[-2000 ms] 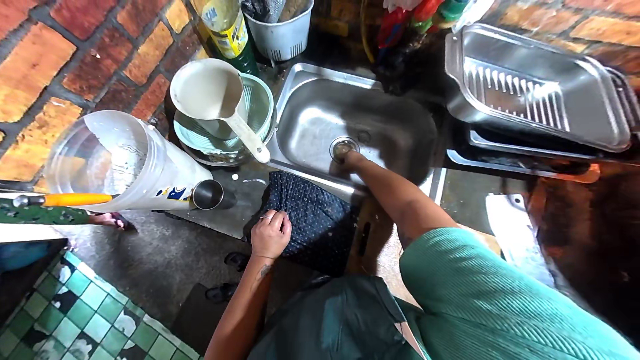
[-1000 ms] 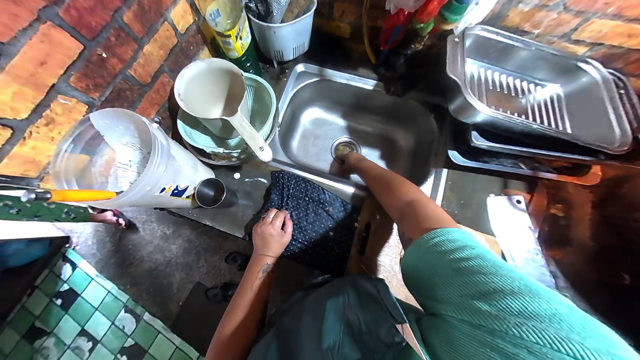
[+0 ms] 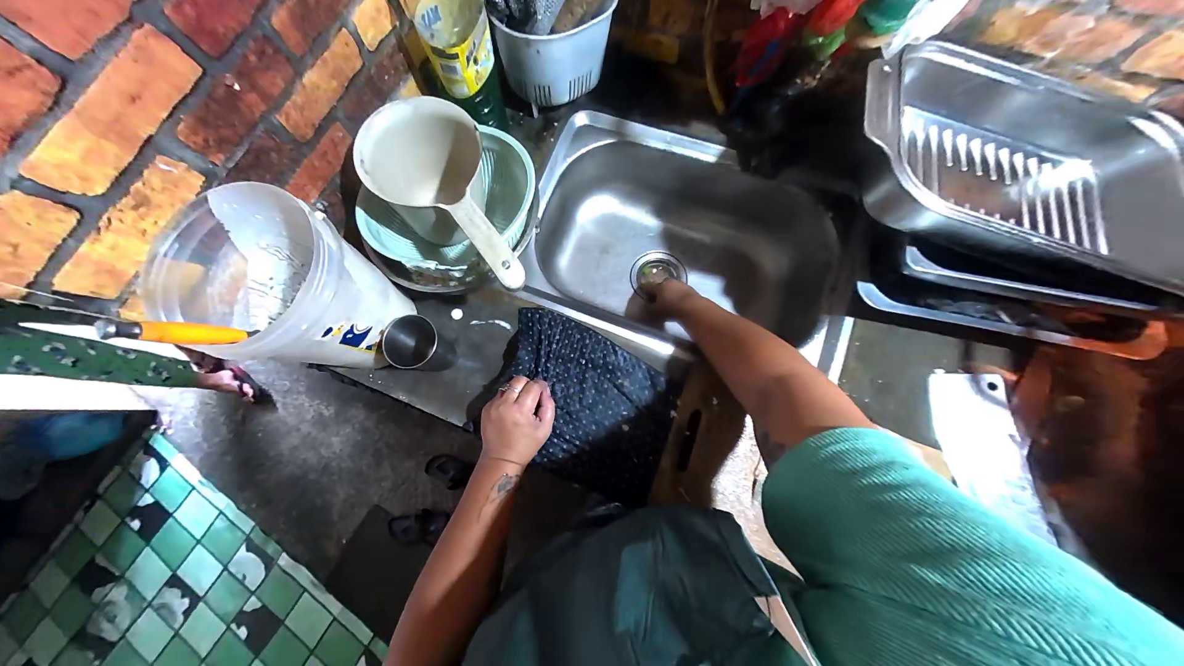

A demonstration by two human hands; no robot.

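My right hand [image 3: 664,298] reaches down into the stainless steel sink [image 3: 601,199], its fingers at the round drain [image 3: 659,272]; the fingertips and whatever they may hold are hard to make out. On the counter's front edge, my left hand [image 3: 518,421] rests with curled fingers on a dark dotted cloth [image 3: 597,398]. A white plastic dipper [image 3: 416,153] sits in a pale green basin [image 3: 516,176] left of the sink. Near it stands a metal cup [image 3: 409,341] beside a large translucent bucket [image 3: 342,277].
An orange-handled knife [image 3: 194,333] lies across the bucket's rim. Metal baking pans [image 3: 1004,231] are stacked right of the sink. Behind stand a grey basket [image 3: 555,55] and a bottle [image 3: 458,55]. At the left edge is another person's hand [image 3: 227,379]. A cleaver-like blade [image 3: 985,435] lies at right.
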